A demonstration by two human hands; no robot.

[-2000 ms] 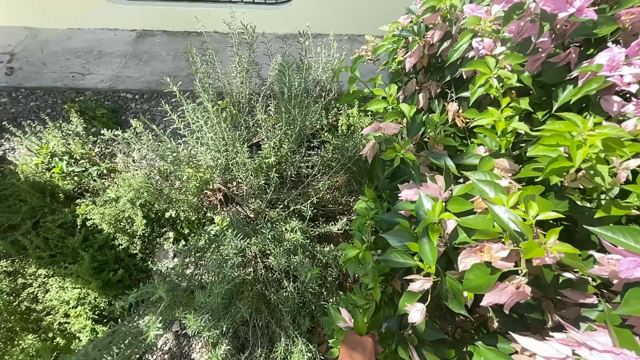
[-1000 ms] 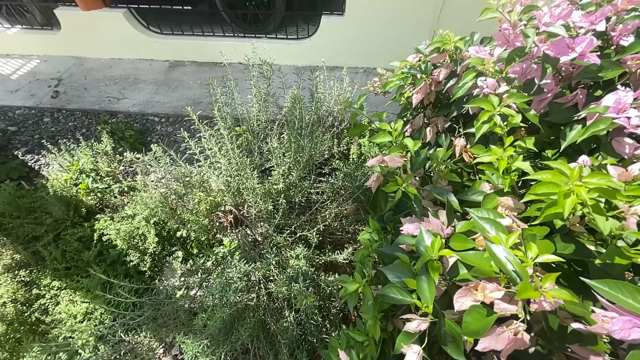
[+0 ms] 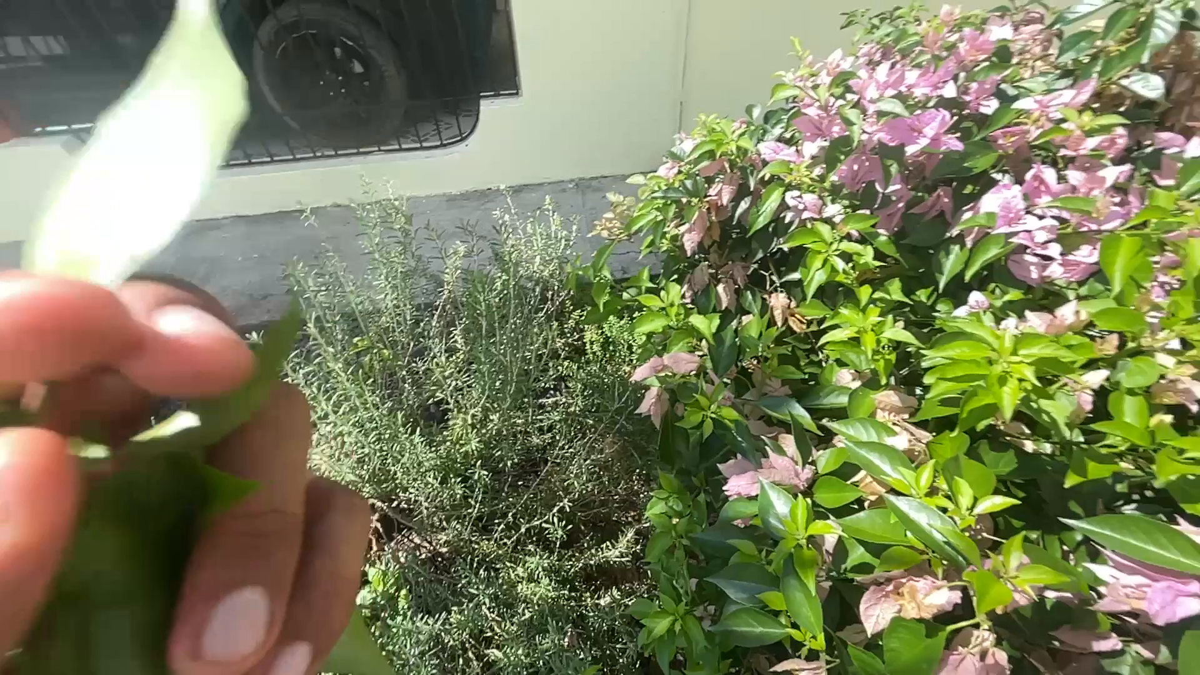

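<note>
Close to the camera at the left edge, my left hand has its fingers closed on green leaves. One large pale leaf, glaring in the sun, stands up above the fingertips. Darker green leaves lie lower between the fingers, blurred and partly hidden by them. The wrist is out of frame. No part is clearly my right hand. Behind and to the right of the fingers stands a feathery grey-green shrub; a bougainvillea bush with pink bracts and glossy leaves fills the right side.
A pale wall runs across the back above a grey concrete strip. At the upper left, its barred opening shows a vehicle wheel behind the metal bars.
My hand with the leaves has come into view close up at the left; one second ago no hand showed. The view has tilted up, showing more of the wall and the wheel.
</note>
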